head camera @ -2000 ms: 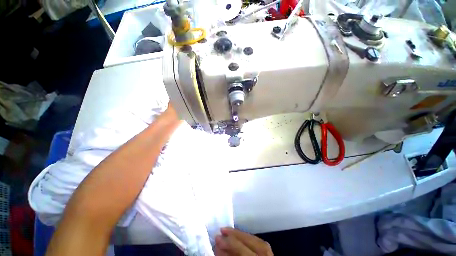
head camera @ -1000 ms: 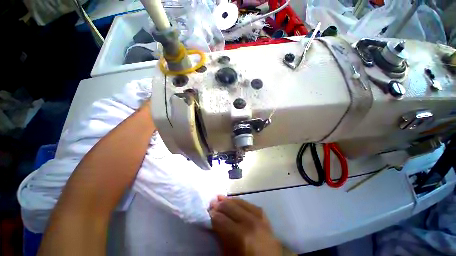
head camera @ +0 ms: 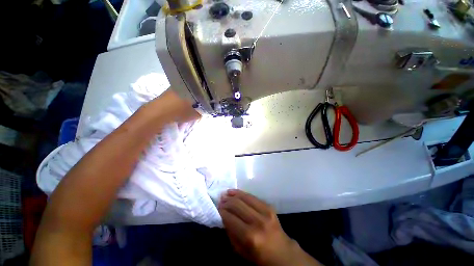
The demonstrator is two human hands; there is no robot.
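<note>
A white garment piece (head camera: 171, 176) lies bunched on the table's left part, its right edge running up to the lit presser foot (head camera: 237, 120). My left arm crosses over the cloth; my left hand (head camera: 182, 108) lies on the cloth left of the presser foot, partly behind the sewing machine's head, its fingers hard to make out in the glare. My right hand (head camera: 248, 218) is at the table's front edge, thumb and fingers pinching the cloth's lower right edge.
The sewing machine (head camera: 280, 52) spans the top. Scissors with one black and one red handle (head camera: 345, 129) lie right of the needle, beside a thin tan stick (head camera: 387, 141). A white tray (head camera: 118, 35) stands behind at left. Light cloth (head camera: 436, 223) hangs at lower right.
The view has shifted. My right hand went up toward the presser foot, then back toward the table's front edge, still on the cloth. The cloth is more bunched beside my left forearm.
</note>
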